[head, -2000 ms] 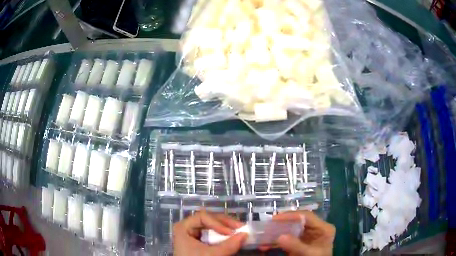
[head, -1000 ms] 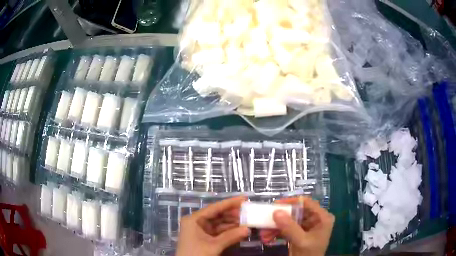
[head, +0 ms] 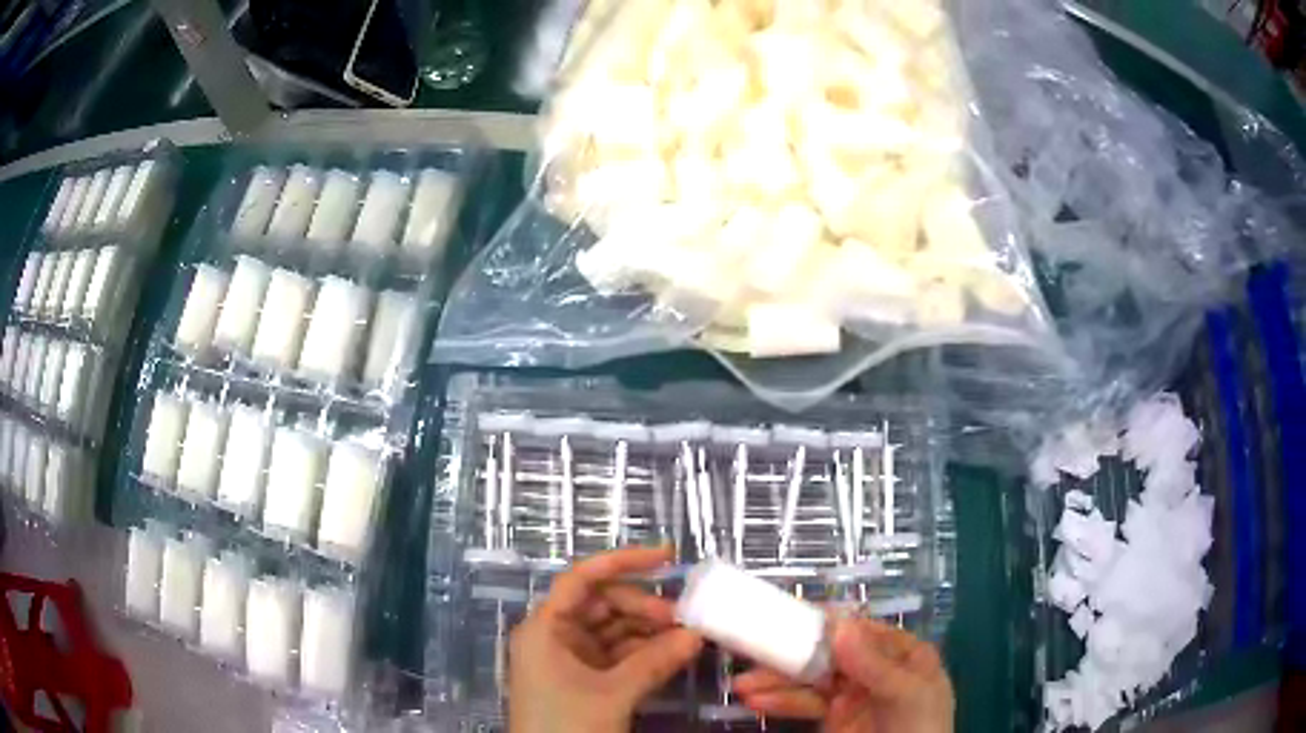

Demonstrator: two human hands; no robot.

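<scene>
A filled unit (head: 755, 619), a thick white cylinder in a clear sleeve, is held tilted above the near clear tray (head: 456, 573), its right end lower. My right hand (head: 874, 680) grips its right end. My left hand (head: 595, 637) is at its left end, with thumb and fingers apart; whether the fingertips touch it is unclear. Slim stems (head: 702, 494) lie in the tray behind my hands. The hands and unit hide part of the tray's front pockets.
Clear trays of filled units (head: 294, 480) lie at left. A large clear bag holds cream blocks (head: 788, 172) behind the near tray. At right are small white pieces (head: 1132, 573), a crumpled clear bag (head: 1103, 215) and blue trays (head: 1239, 487). A red stool (head: 65, 652) is at lower left.
The unit was level between both hands. It is now tilted, its white filling fully visible, and my left fingers have opened around its left end. The view has shifted slightly.
</scene>
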